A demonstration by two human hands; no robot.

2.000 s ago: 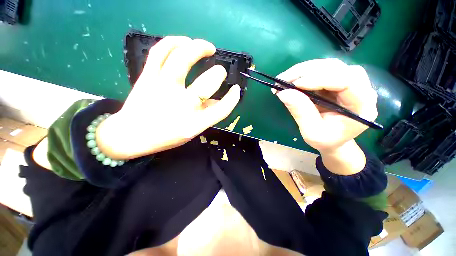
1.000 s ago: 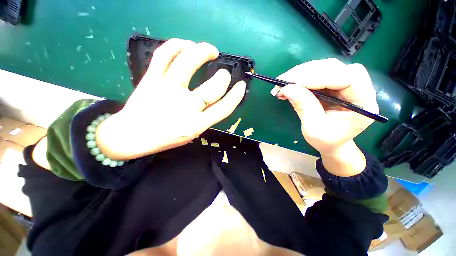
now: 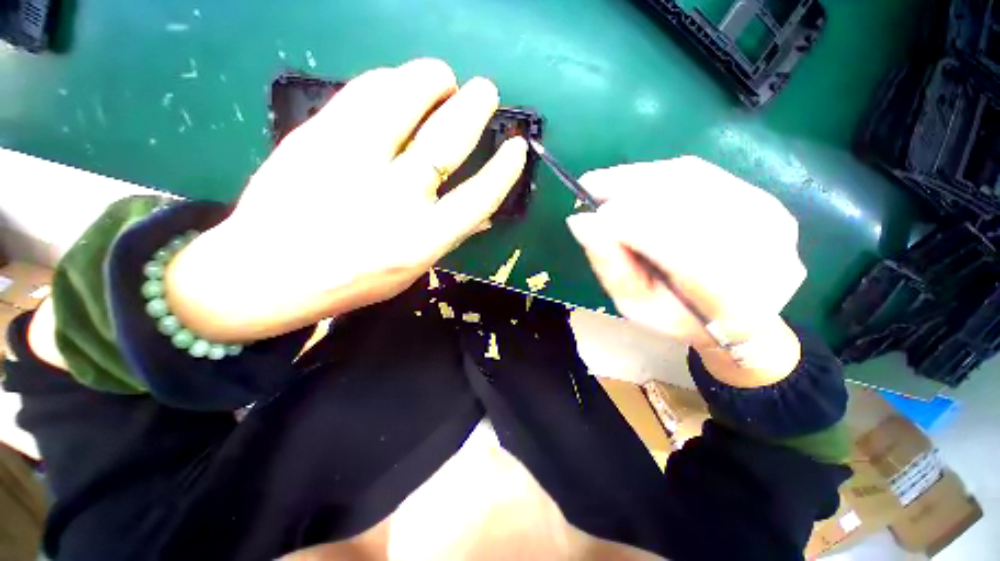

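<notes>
A black plastic housing (image 3: 298, 101) lies on the glossy green tabletop, mostly hidden under my left hand (image 3: 362, 197). My left hand is spread flat over it and holds it, with fingertips near its right end. My right hand (image 3: 691, 241) is shut on the black tweezers (image 3: 565, 178). The tweezer tips touch or hover at the housing's upper right end, close to my left fingertip. A small orange-brown spot (image 3: 513, 129) shows there; I cannot tell what it is.
Another windowed housing (image 3: 757, 44) lies at the upper right. Stacked black housings (image 3: 943, 132) stand at the right edge. A black part (image 3: 24, 24) is at the upper left. Yellowish flakes (image 3: 536, 282) lie by the table's front edge and on my lap. Cardboard boxes (image 3: 894, 444) are below right.
My left hand has moved slightly left and up and covers more of the housing. My right hand has turned, and the tweezers slope more steeply with their tips higher and further left.
</notes>
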